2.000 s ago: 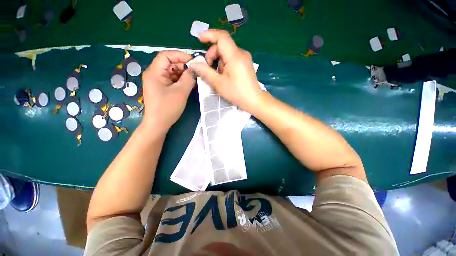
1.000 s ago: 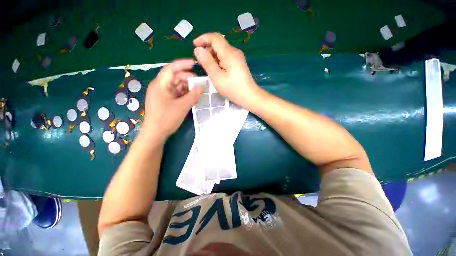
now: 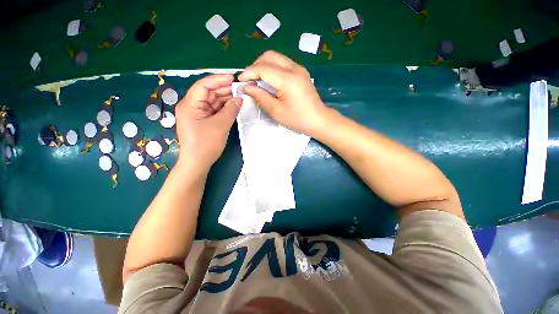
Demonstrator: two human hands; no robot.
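Note:
Long white sticker sheets (image 3: 269,175) lie overlapped in front of me, with their top end between my hands. My left hand (image 3: 205,116) is at the upper left edge of the top sheet, thumb and fingers close together; what it pinches is hidden. My right hand (image 3: 288,92) has its thumb and fingers on the sheet's top corner. A small dark bit shows between the fingertips; I cannot tell what it is. Loose round modules (image 3: 130,129) with pale faces and gold tails lie left of my left hand.
On the far green surface lie several modules with white square stickers (image 3: 268,25), some round ones and a black square part (image 3: 146,31). A spare white strip (image 3: 536,141) lies far right, near a small metal-coloured object (image 3: 471,80). Torn pale tape (image 3: 58,89) runs along the far edge.
My right hand has come down from beyond the sheet onto its top corner, near my left fingertips. One more stickered module lies on the far surface. The far parts have shifted right in view.

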